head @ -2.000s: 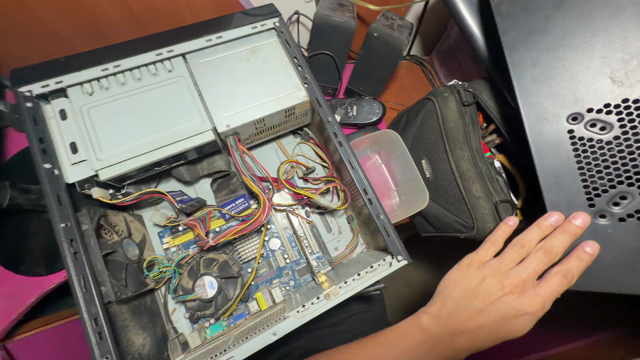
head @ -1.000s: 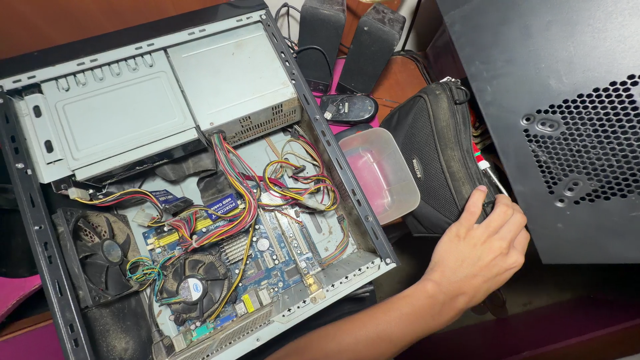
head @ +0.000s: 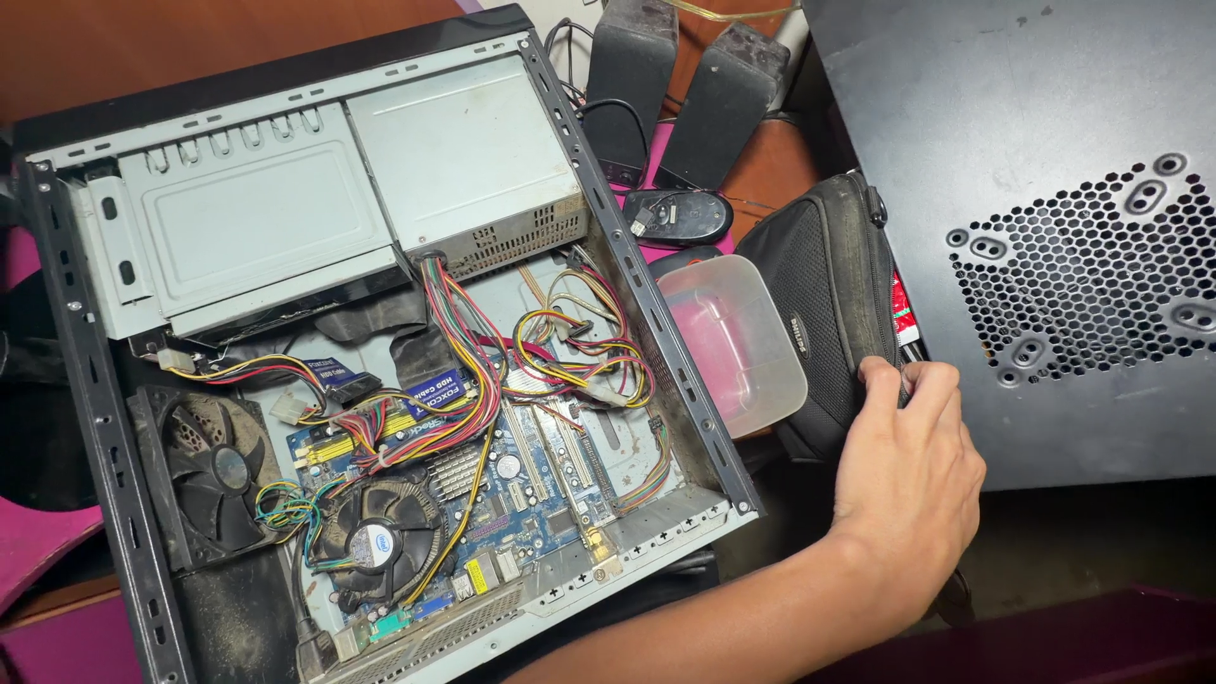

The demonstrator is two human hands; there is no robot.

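My right hand [head: 907, 456] reaches in from the bottom, its fingers curled at the opening edge of a black zippered fabric bag [head: 817, 275]; whether they grip anything is hidden. Red and metallic items [head: 904, 313] show in the bag's opening. My left hand is out of frame. Left of the bag lies a dusty open desktop computer case [head: 655, 313] with a CPU cooler fan [head: 385, 541], a motherboard [head: 532, 484], a case fan [head: 214, 465], a power supply [head: 475, 152] and bundled multicolored power cables [head: 456, 351].
A translucent plastic container [head: 784, 380] sits between the case and the bag. Behind it are a black computer mouse [head: 684, 218] and two black speakers [head: 632, 76] with cables. A black perforated metal panel [head: 950, 114] stands at the right, partly overlapping the bag.
My right hand has moved from beside the panel's lower corner to the bag's opening, and its fingers have gone from spread to curled.
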